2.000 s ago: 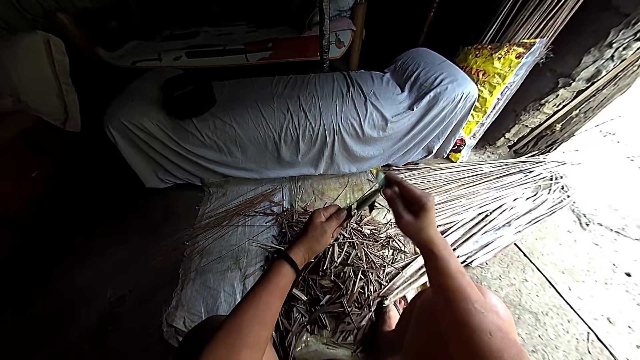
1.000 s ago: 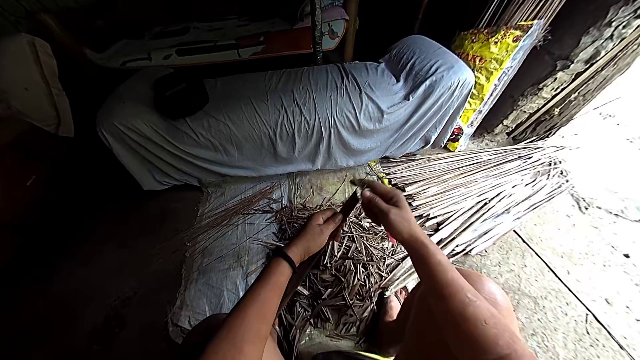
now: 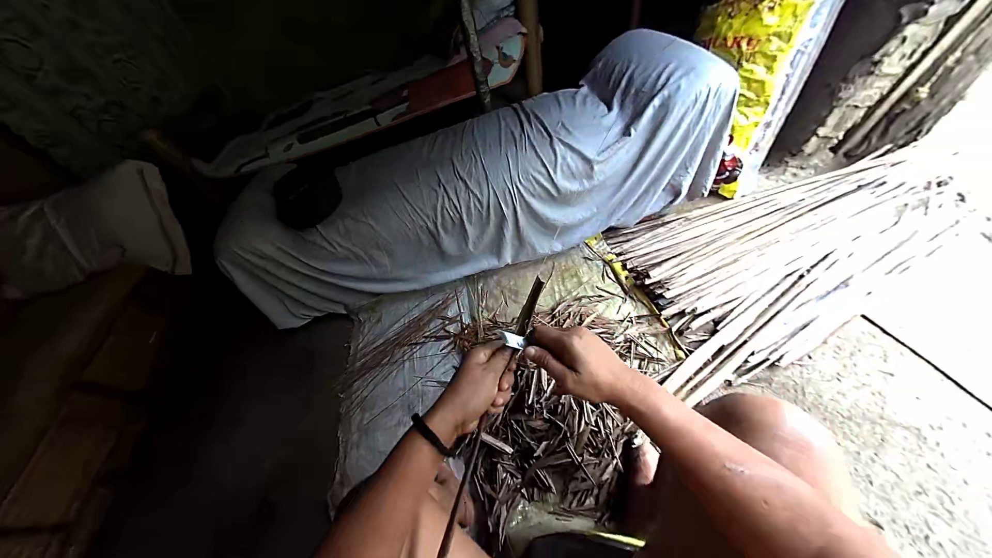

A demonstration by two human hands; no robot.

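Note:
My left hand (image 3: 484,381), with a black band at its wrist, is closed around a long thin dark stalk (image 3: 463,496) that runs down toward my lap. My right hand (image 3: 573,360) grips a small knife (image 3: 514,340), whose pale short blade lies against the stalk just above the left fist. The stalk's wider end (image 3: 530,304) sticks up past both hands. Beneath them, a heap of brown shavings and cut stalk pieces (image 3: 570,434) covers part of a woven plastic sack (image 3: 387,387). Thin dark strips (image 3: 395,349) lie on the sack to the left.
A large bundle of long dry stalks (image 3: 759,248) spreads to the right over the concrete floor (image 3: 899,418). A long form under grey cloth (image 3: 480,186) lies ahead, with a dark object (image 3: 308,197) on it. A yellow printed sack (image 3: 756,70) stands behind; a pale sack (image 3: 116,217) is at left.
My right hand has moved back down toward my left, and the blade now sits close to the left fist. The view has tilted and shifted somewhat.

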